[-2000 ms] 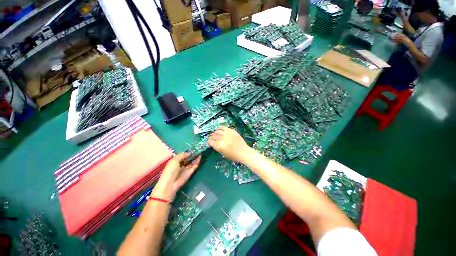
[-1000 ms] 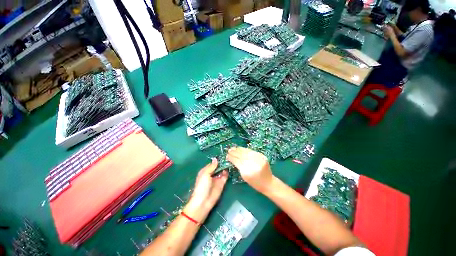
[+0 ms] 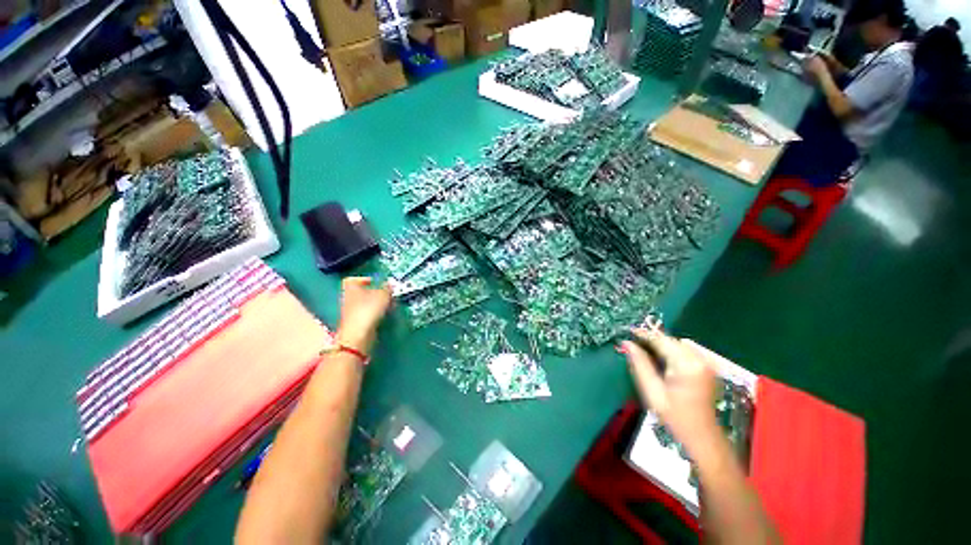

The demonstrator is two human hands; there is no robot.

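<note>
A large heap of green circuit board panels [image 3: 575, 224] with thin upright rods lies before me. My left hand [image 3: 364, 303] is closed at the heap's left edge, its fingertips by the end of a panel [image 3: 442, 298]; any grip is hidden. My right hand [image 3: 673, 375] is curled and blurred at the bench's right edge, over the open white box [image 3: 652, 452]. A dark strip shows between its fingers; I cannot tell if it is held. Smaller boards with a white label [image 3: 495, 362] lie between my hands. Blue-handled cutters [image 3: 253, 466] are mostly hidden by my left forearm.
Label sheets [image 3: 197, 415] and a black case [image 3: 339, 236] lie left. Trays of boards stand left [image 3: 261, 229] and at the back [image 3: 543, 104]. Bagged boards [image 3: 500, 484] lie near me. A red flap [image 3: 809, 463] is low right. A person [image 3: 868, 85] sits beyond a red stool [image 3: 783, 218].
My hands were together over a small board in front of the heap and have parted. The left moved to the heap's left edge, the right towards the white box. The cutters are again mostly covered.
</note>
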